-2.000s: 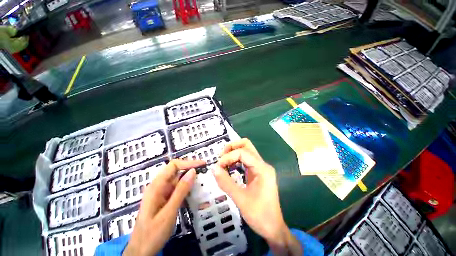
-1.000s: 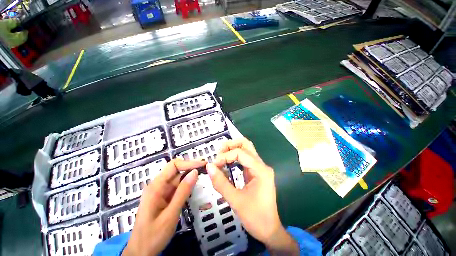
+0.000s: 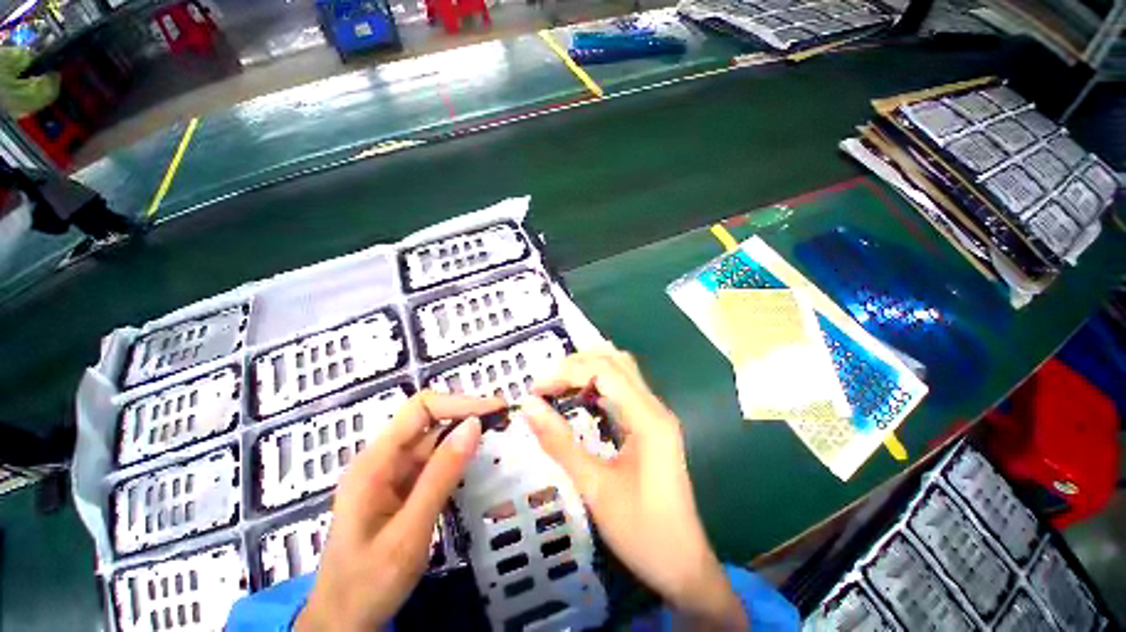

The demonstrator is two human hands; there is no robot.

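A silver-grey slotted phone frame (image 3: 525, 525) with a black rim is held tilted between my hands over the near tray. My left hand (image 3: 401, 494) pinches its top left end with thumb and fingers. My right hand (image 3: 624, 463) is at its top right end, thumb and index finger close to the left fingertips. Any small piece at the fingertips is too small to tell. The pale blister tray (image 3: 256, 426) lies under and left of my hands, with slotted frames in its compartments. One compartment (image 3: 324, 296) in its back row holds no frame.
A cream sheet (image 3: 780, 358) lies on a blue patterned sheet (image 3: 871, 377) at right, beside dark blue film (image 3: 889, 290). Stacked full trays (image 3: 1006, 161) stand far right; more trays (image 3: 975, 543) are below the bench edge near a red stool (image 3: 1062, 444). A green conveyor (image 3: 371, 198) runs behind.
The hands stay at the frame's top end with small finger shifts. The black end of the frame shows a little more between the fingertips than one second ago. The view has shifted slightly.
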